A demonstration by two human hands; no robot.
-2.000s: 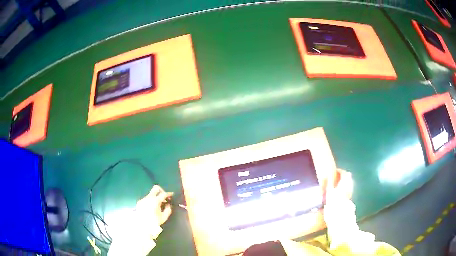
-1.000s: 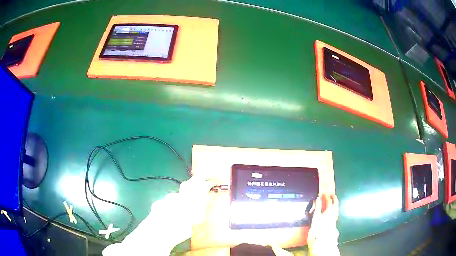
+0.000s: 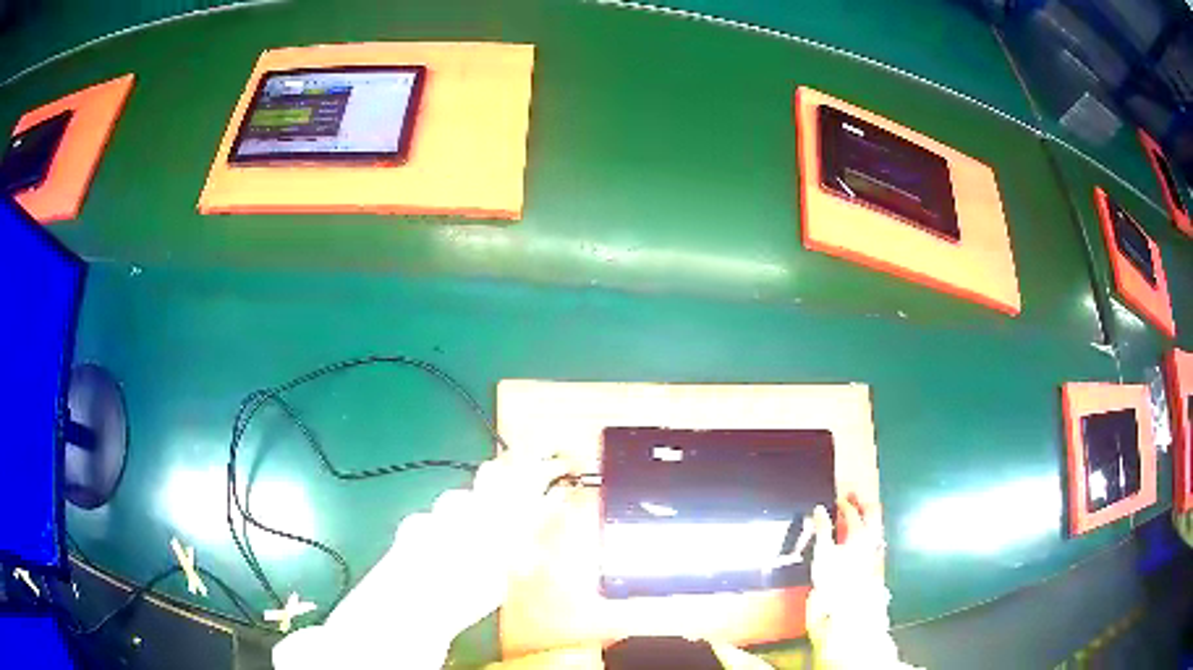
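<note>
A tablet point(image 3: 717, 504) lies on an orange foam pad point(image 3: 680, 403) in front of me, its dark screen showing a small white mark and strong glare. My left hand point(image 3: 534, 491) is at the tablet's left edge, its fingers on the plug of a black test cable point(image 3: 338, 474) that meets the edge. The hand is washed out by glare. My right hand point(image 3: 848, 550) is at the tablet's lower right, fingers apart, with fingertips at its right edge.
A blue monitor point(image 3: 37, 393) on a round base stands at the left. Other tablets on orange pads lie at the back left point(image 3: 327, 115), back right point(image 3: 890, 170) and far right point(image 3: 1112, 458). Pale ties point(image 3: 288, 611) sit on cords at the lower left.
My left hand has moved right, bringing the cable plug to the tablet's left edge. The white and blue text on the screen has gone. The view has turned.
</note>
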